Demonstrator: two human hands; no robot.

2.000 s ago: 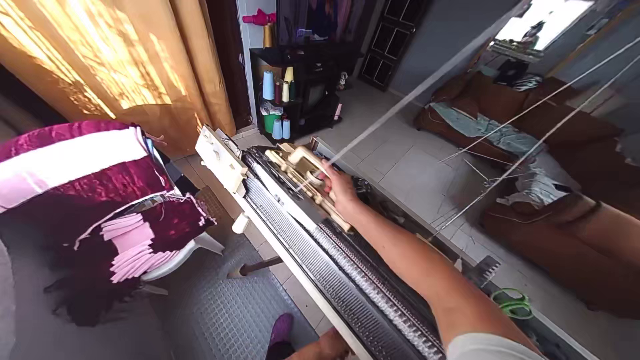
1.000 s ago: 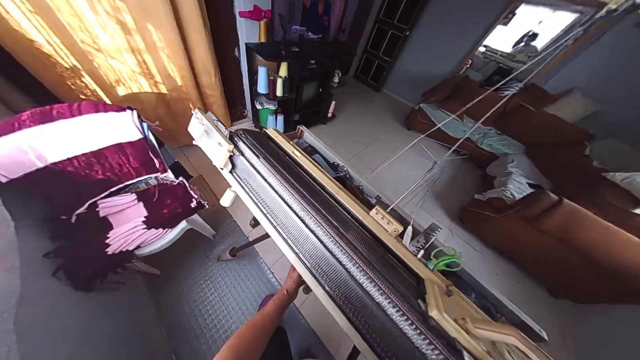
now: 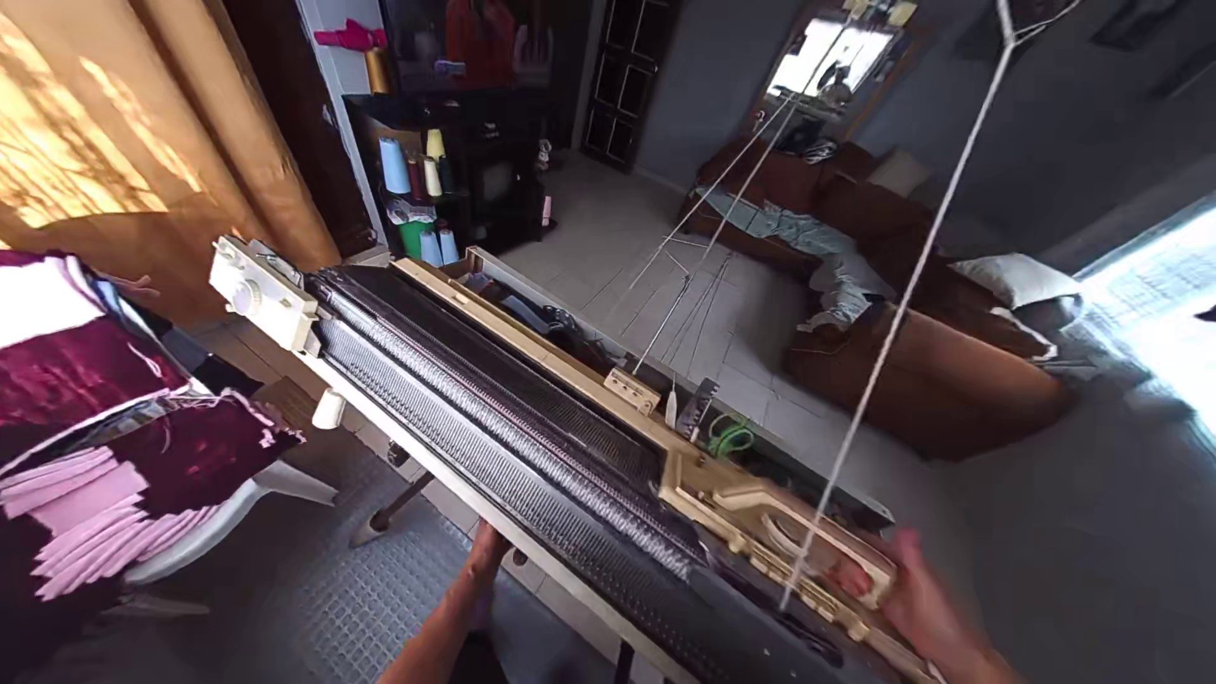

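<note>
A knitting machine point(image 3: 532, 437) with a long bed of needles runs diagonally across the view. On its right part sits the cream carriage point(image 3: 760, 532), and my right hand point(image 3: 917, 594) grips the end of the carriage handle. White yarn point(image 3: 883, 361) comes down from above into the carriage. My left hand point(image 3: 489, 543) is at the front underside of the bed, its fingers mostly hidden below the edge. At the bed's far left end is a cream unit with a round dial point(image 3: 247, 296).
Behind the bed, a long tray point(image 3: 608, 347) holds tools and green-handled scissors point(image 3: 730, 435). Maroon and pink knitted pieces point(image 3: 95, 494) lie over a white chair point(image 3: 204, 532) at left. Yarn cones point(image 3: 394, 166) stand on a dark shelf. Brown sofas point(image 3: 902, 380) are at the back right.
The carriage, with my right hand on it, was near the bed's far left end two seconds ago and is now at the right. The view has turned.
</note>
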